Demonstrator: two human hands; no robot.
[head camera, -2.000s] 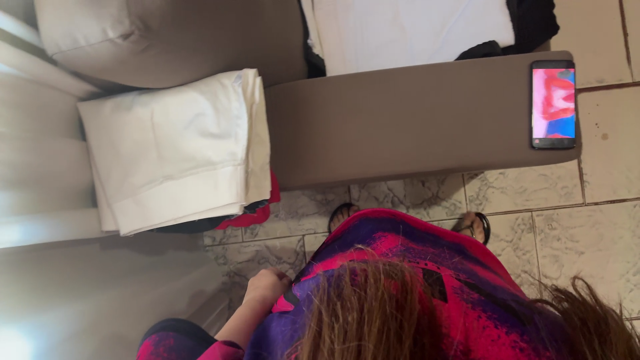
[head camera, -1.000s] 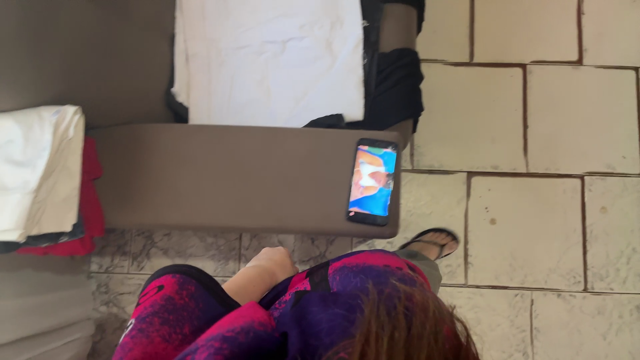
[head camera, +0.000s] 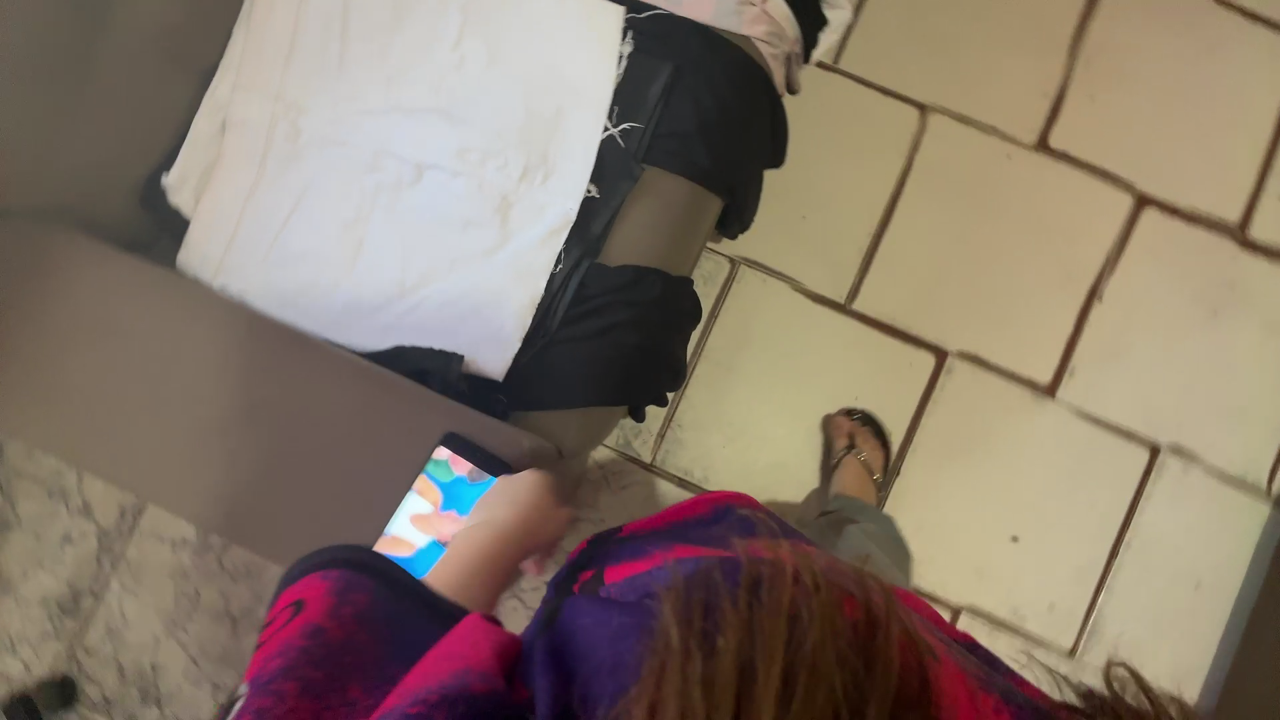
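A smartphone with a lit, colourful screen (head camera: 425, 505) lies on the brown sofa arm (head camera: 230, 390), near its front end. My left hand (head camera: 525, 515) is over the phone's right side, blurred; its fingers are not clear, and I cannot tell whether it touches the phone or holds anything. My right hand is out of view. Beyond the arm, a folded white cloth (head camera: 400, 170) with frayed threads along its right edge lies on black garments (head camera: 610, 340) on the sofa seat.
A pale pink garment (head camera: 750, 30) lies at the top. Light floor tiles (head camera: 990, 240) with dark joints spread to the right, and marbled tiles (head camera: 150, 560) show at the lower left. My sandalled foot (head camera: 858, 450) stands on the floor. Long hair hangs into the lower view.
The view has shifted right and turned strongly. My left hand, beside the sofa arm a second ago, is now over the phone's edge. The stack of folded cloths at the left has left the view.
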